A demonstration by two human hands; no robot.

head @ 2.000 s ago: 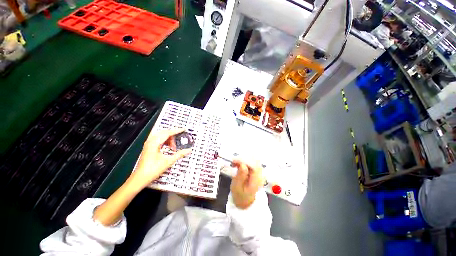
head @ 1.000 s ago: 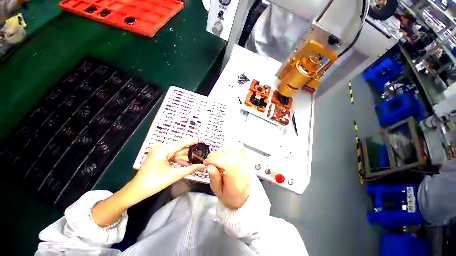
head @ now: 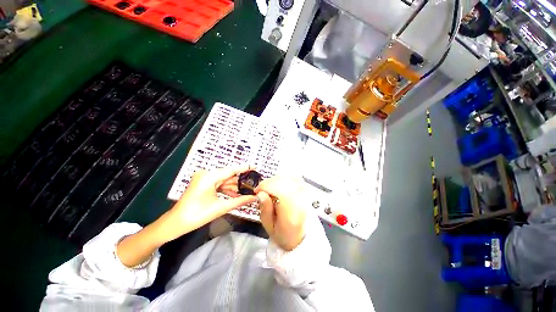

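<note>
My left hand [head: 207, 194] holds a round black housing [head: 249, 182] between thumb and fingers, above the near part of the white parts tray [head: 213, 141]. My right hand [head: 281, 210] touches the housing's right side with its fingertips. A thin tool seems to be in the right fingers, but it is mostly hidden, and I cannot tell what kind it is. Rows of tiny dark-red and silver pieces lie on the tray. The inside of the housing is too small to make out.
The orange-brown fixture blocks [head: 320, 117] sit on the white press bed [head: 294, 150] under the gold press head [head: 373, 97]. A red button [head: 341, 219] is at the bed's front edge. The black blister tray [head: 103, 149] lies left, and the orange-red compartment tray [head: 183, 23] is at the back.
The right hand has moved left from beside the tray to the housing. The left hand has brought the housing nearer, its other face now showing. In the last second the hands have barely moved.
</note>
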